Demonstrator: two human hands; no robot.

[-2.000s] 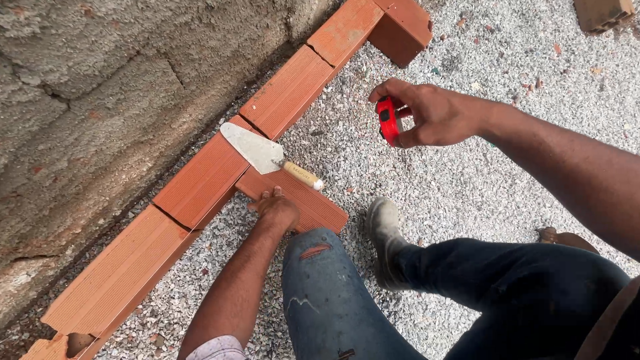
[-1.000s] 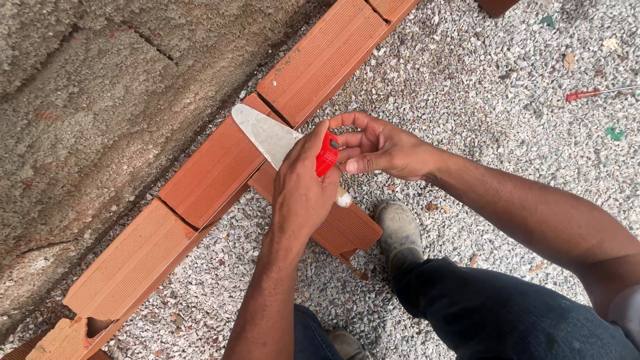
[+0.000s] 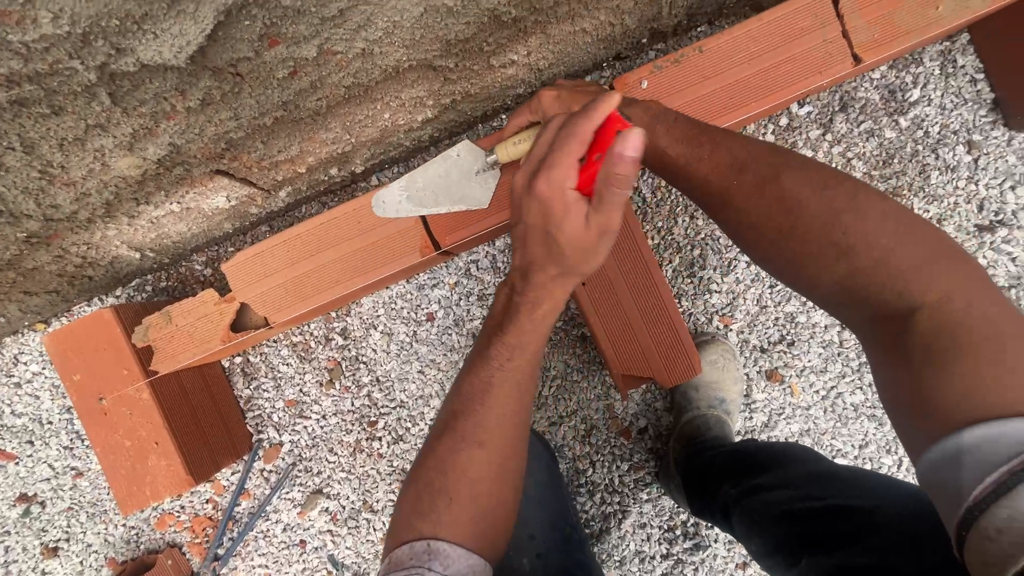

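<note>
My left hand point(image 3: 564, 200) is closed around a red tape measure point(image 3: 600, 152), above the row of ribbed hollow clay bricks point(image 3: 336, 256). My right hand point(image 3: 568, 96) reaches down behind it to the wall-side edge of the row, its fingers partly hidden. Between the hands is the wooden handle of a trowel point(image 3: 440, 188); its end is hidden by my left hand, and which hand bears on it is unclear. The pale steel blade points left over a joint between two bricks. Another clay brick point(image 3: 640, 296) juts from the row toward my boot.
A rough masonry wall point(image 3: 200, 120) runs behind the row. A thin line point(image 3: 360, 296) follows the row's near edge. At left, a brick point(image 3: 120, 416) lies crosswise under the row's broken end, with thin metal rods point(image 3: 244, 512) nearby on the gravel point(image 3: 360, 464). A boot point(image 3: 708, 388) stands beside the jutting brick.
The tape measure was in my right hand and is now in my left. My right hand has moved to the row's wall side. The trowel has turned relative to the bricks. The view has swung leftward.
</note>
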